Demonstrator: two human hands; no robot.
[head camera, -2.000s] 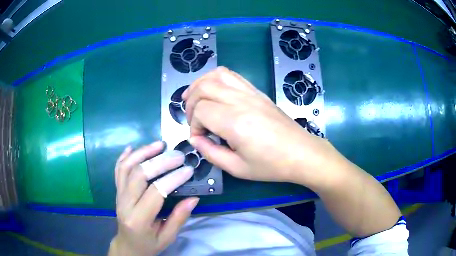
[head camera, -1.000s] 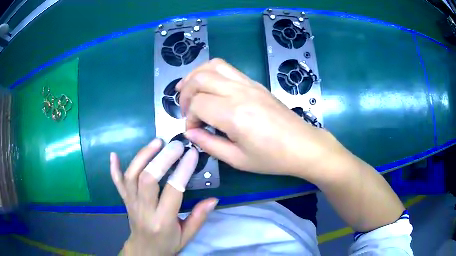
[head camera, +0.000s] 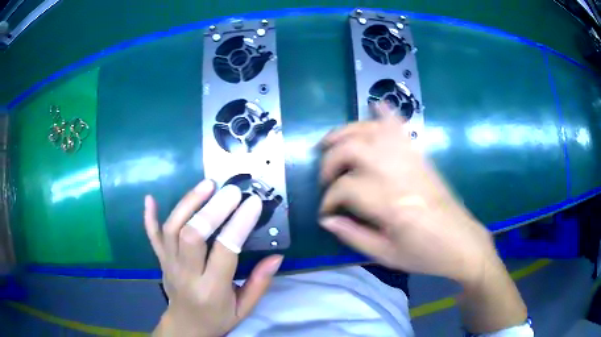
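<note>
A grey three-fan frame (head camera: 242, 92) lies on the dark-green bench in front of me, with three round black-spoked openings. My left hand (head camera: 207, 250) rests on its lower end, two fingers in white finger cots touching the lowest opening and partly hiding it. A second three-fan frame (head camera: 384, 72) lies to the right. My right hand (head camera: 389, 191) is blurred, between and over the two frames, hiding the lower part of the second one. Its fingers are curled; whether they hold anything cannot be told.
Copper-coloured rings (head camera: 68, 133) lie in a loose cluster on the bright-green mat (head camera: 66, 217) at the left. Blue tape (head camera: 316, 264) runs along the bench's near edge. Brown stacked rows show at the far left edge.
My right hand has moved right, off the first frame toward the second, uncovering the middle opening. My left hand has stayed on the lower end.
</note>
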